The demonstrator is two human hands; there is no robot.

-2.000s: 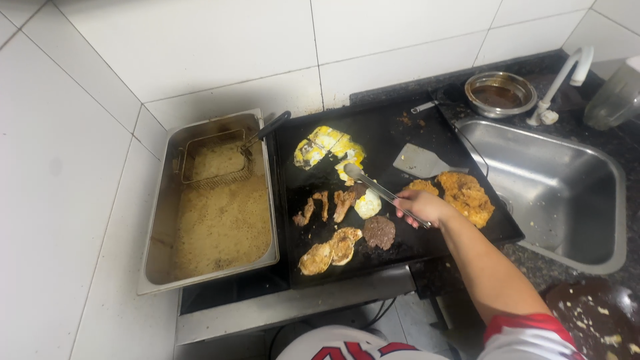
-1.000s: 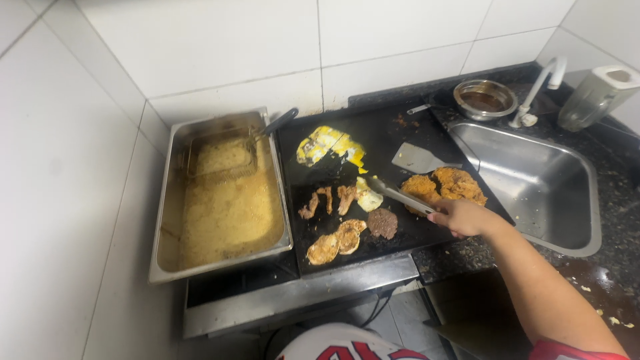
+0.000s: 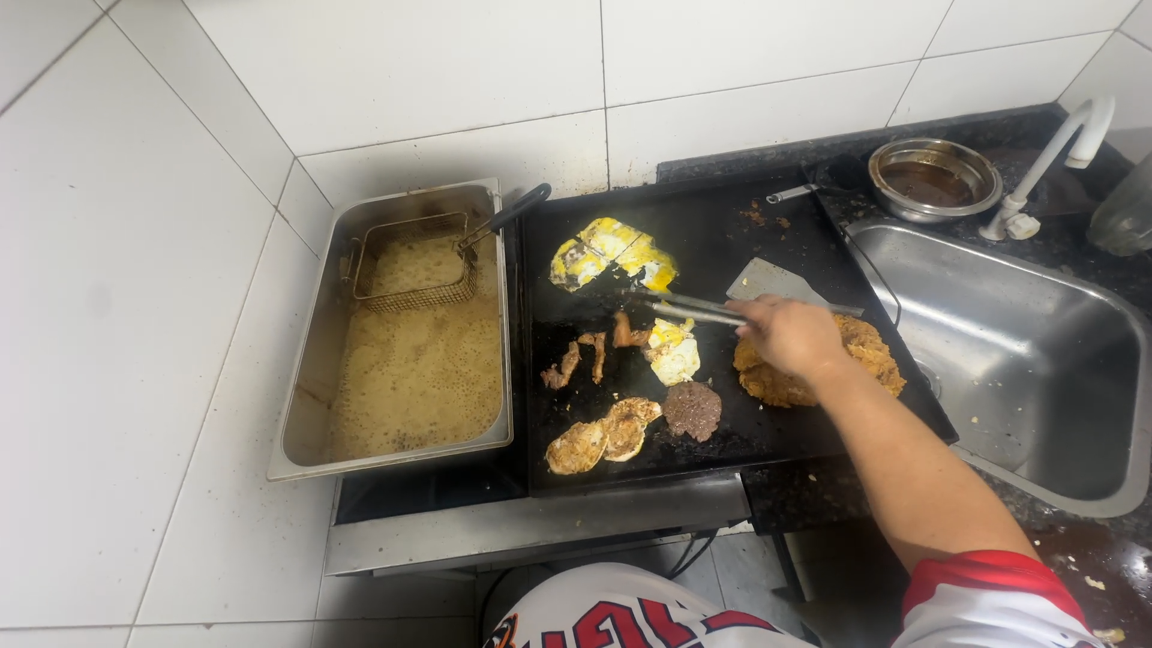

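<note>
My right hand grips metal tongs, whose tips hover over the black griddle between a large fried egg and a smaller egg piece. Below the hand lies breaded fried meat; a metal spatula blade rests just behind it. Strips of browned meat lie left of the small egg piece. A round beef patty and browned chicken pieces sit near the front edge. My left hand is out of view.
At left, a deep steel pan holds bubbling oil and a wire fry basket with a black handle. To the right are a steel sink, a white faucet and a steel bowl of dark liquid. White tiled walls stand behind and left.
The tongs' tips have moved from beside the small egg piece toward the large egg. One meat strip beside the small egg piece now lies in a different shape.
</note>
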